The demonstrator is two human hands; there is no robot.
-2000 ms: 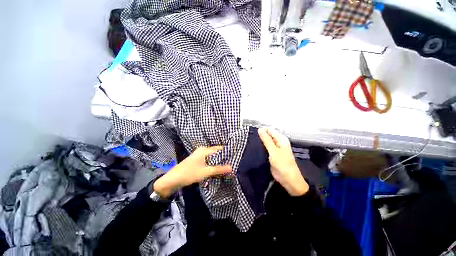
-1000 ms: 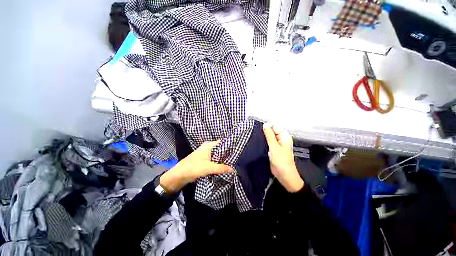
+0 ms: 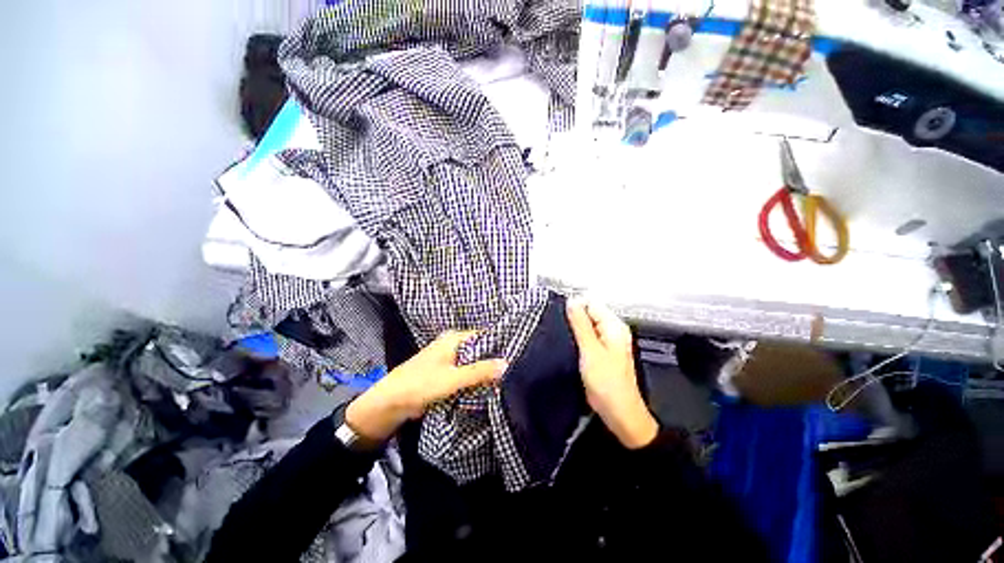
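Note:
A black-and-white checked garment (image 3: pixel 468 225) runs from the table's left part down over the front edge to my lap. A dark navy-black piece (image 3: pixel 542 385) lies against its lower end, bordered by a checked strip. My left hand (image 3: pixel 424 387) holds the checked cloth left of the dark piece, thumb on top and fingers partly hidden in the folds. My right hand (image 3: pixel 606 368) pinches the upper right edge of the dark piece, just below the table's front edge.
Scissors (image 3: pixel 804 225) with red and yellow-orange handles lie on the white table (image 3: pixel 683 242). The sewing machine (image 3: pixel 914 105) stands behind, with a plaid scrap (image 3: pixel 762 53) over it. A cloth pile (image 3: pixel 143 440) is at lower left, blue crates (image 3: pixel 765 462) below the table.
The view has shifted slightly, so machine and scissors sit a little further left. The checked edge at the dark piece has been shifted a little. Both hands keep hold of the cloth.

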